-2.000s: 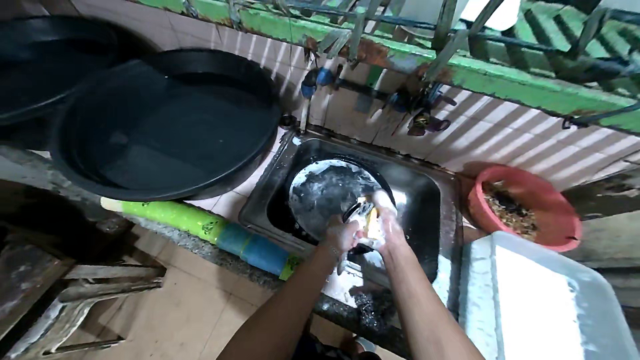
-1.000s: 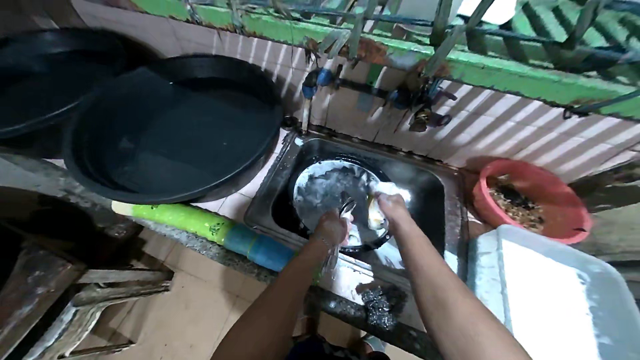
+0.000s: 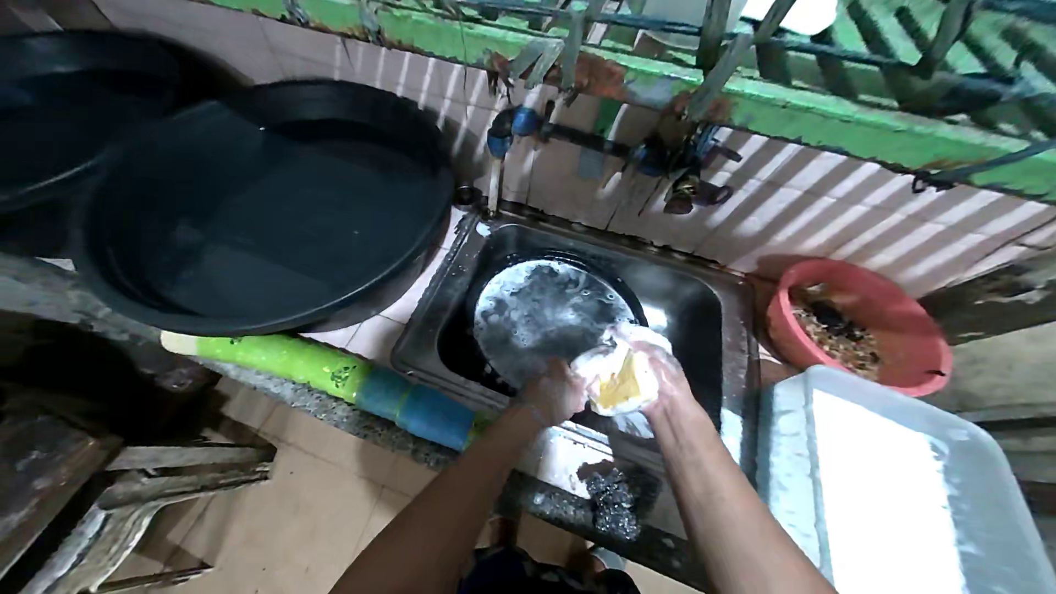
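Note:
Over the front of a metal sink [image 3: 734,412], my left hand [image 3: 554,394] and my right hand [image 3: 660,367] meet around a foamy yellow sponge [image 3: 620,384]. The right hand grips the sponge from its right side. My left hand's fingers are curled at the sponge's left edge; whether they hold something else is hidden by foam and blur. Behind both hands, a round basin of soapy water [image 3: 544,309] sits in the sink. A dark, shiny crumpled scouring pad or plastic [image 3: 615,503] lies on the counter in front of the sink.
A big black tub [image 3: 272,223] stands left of the sink, another black tub [image 3: 74,107] beyond it. Faucets [image 3: 681,186] jut from the tiled wall. At the right are a red basin with scraps [image 3: 916,346] and a translucent plastic container [image 3: 784,470]. A green-and-blue tube [image 3: 289,363] lines the counter's front edge.
My hands, apart over the basin one second ago, have come together at the sponge. The sponge's yellow face now shows more plainly.

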